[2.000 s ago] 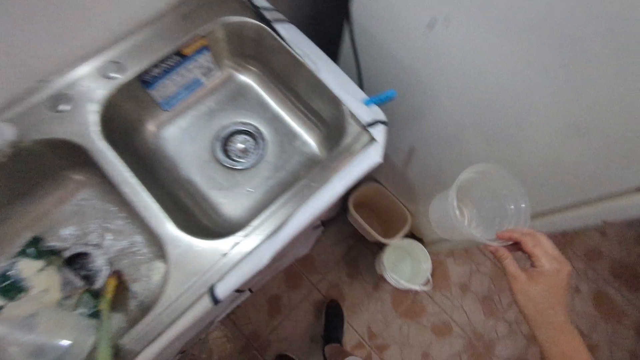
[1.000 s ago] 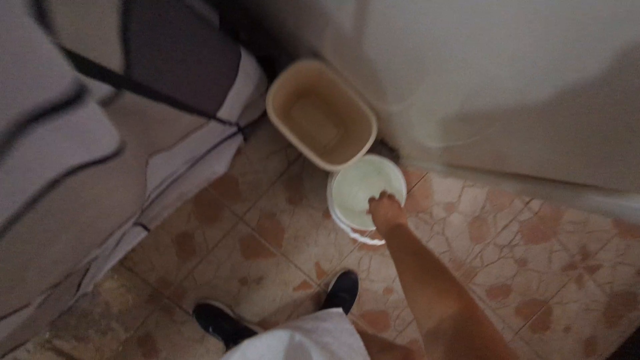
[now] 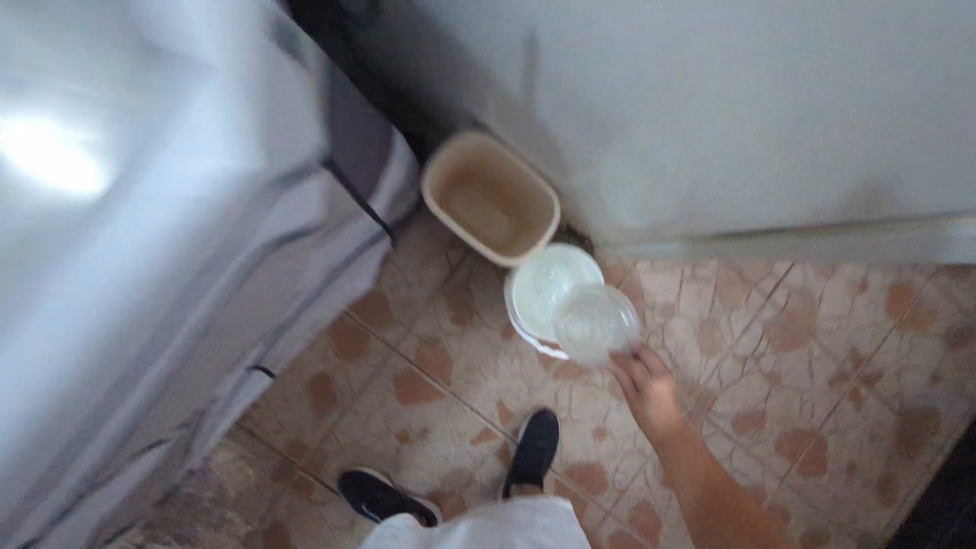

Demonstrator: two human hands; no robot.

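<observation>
My right hand (image 3: 648, 389) pinches the rim of a clear plastic container (image 3: 596, 324) between thumb and fingers. The container is over the right edge of a white bucket (image 3: 553, 282), which stands on the floor and holds pale, cloudy liquid. Blur hides whether there is liquid in the container. Against the bucket's upper left is a beige plastic bin (image 3: 492, 198), whose inside shows no contents. My left hand is out of view.
A patterned cloth (image 3: 305, 252) hangs at the left beside the bin. A pale upright panel (image 3: 724, 130) rises behind the bin and bucket. My dark shoes (image 3: 534, 450) stand on the patterned tile floor (image 3: 457, 389) below the bucket.
Two seconds ago the container was held up right of the sink; one second ago my right hand was down in the bucket. Now the hand is higher, with the container showing above the bucket's edge.
</observation>
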